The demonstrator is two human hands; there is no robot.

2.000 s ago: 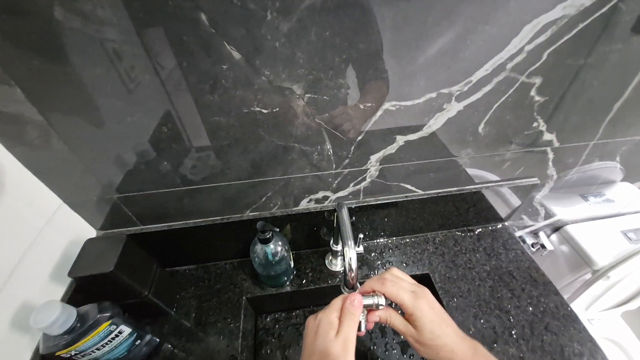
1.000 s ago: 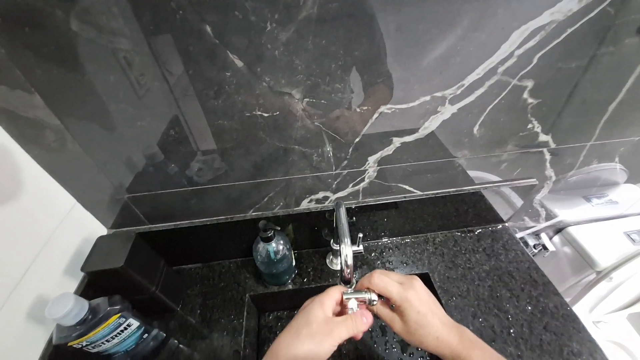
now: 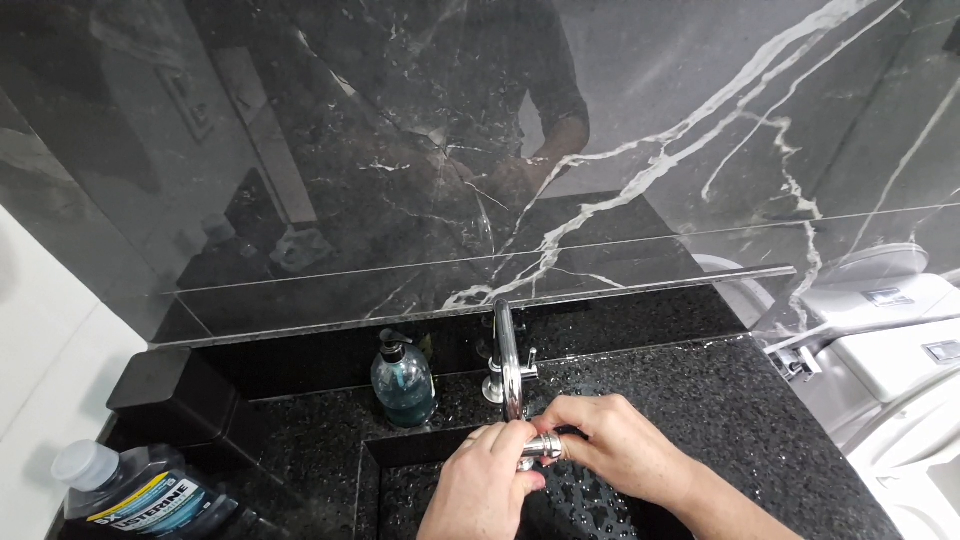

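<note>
A chrome faucet (image 3: 507, 352) arches over the black stone sink (image 3: 409, 450). Just below its spout end, my left hand (image 3: 480, 480) grips a small chrome cylindrical fitting (image 3: 541, 446) from the left. The fingers of my right hand (image 3: 611, 446) pinch the same fitting's ringed right end. Whether the fitting is joined to the spout cannot be told, since my fingers hide that part. Water drops cover the sink's floor and the granite counter around it.
A soap pump bottle (image 3: 403, 382) stands left of the faucet. At the lower left are a black box-shaped container (image 3: 176, 397) and a Listerine bottle (image 3: 142, 491). Behind rises a glossy marble-look wall (image 3: 450, 187); a white toilet (image 3: 892, 360) is at the right.
My left hand has moved up onto the fitting from its lower place one second ago, covering more of it. Both hands stay just below the spout.
</note>
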